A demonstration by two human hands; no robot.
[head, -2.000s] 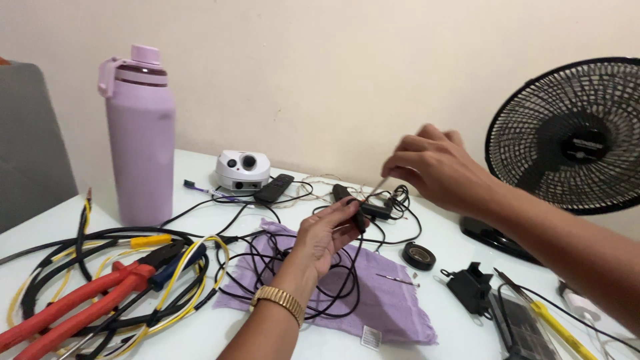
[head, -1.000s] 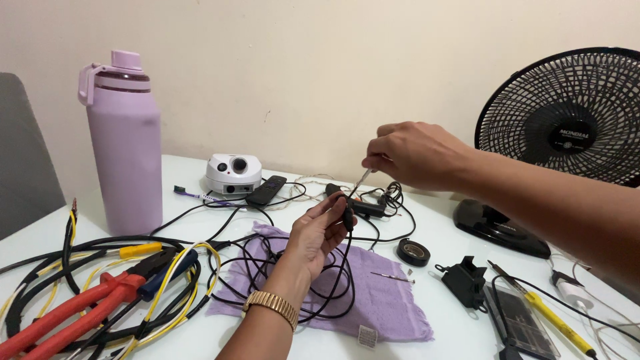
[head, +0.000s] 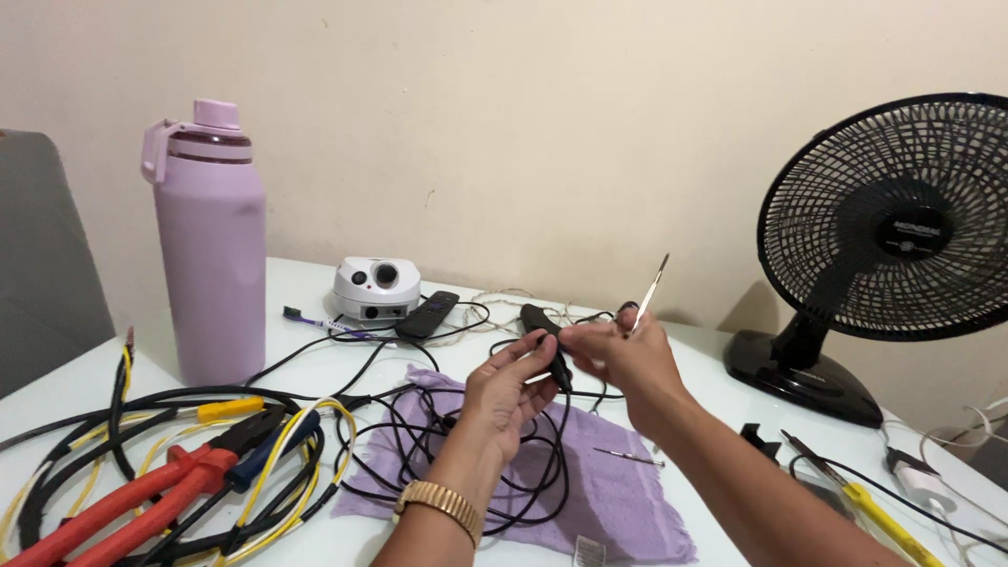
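My left hand, with a gold-coloured watch at the wrist, holds a small black cable-end housing above a purple cloth. My right hand touches the top of that housing with its fingertips. A thin metal precision screwdriver is held in the same right hand, its tip pointing up. The housing's black cable hangs down into loose loops on the cloth. A second thin metal tool lies on the cloth's right part.
Red-handled pliers and coiled cables lie at left, before a lilac bottle. Behind are a white device and a black remote control. A black fan and yellow-handled soldering iron are at right.
My right hand has come down to the housing beside my left hand. The screwdriver, which pointed down at the housing, now points up, away from it.
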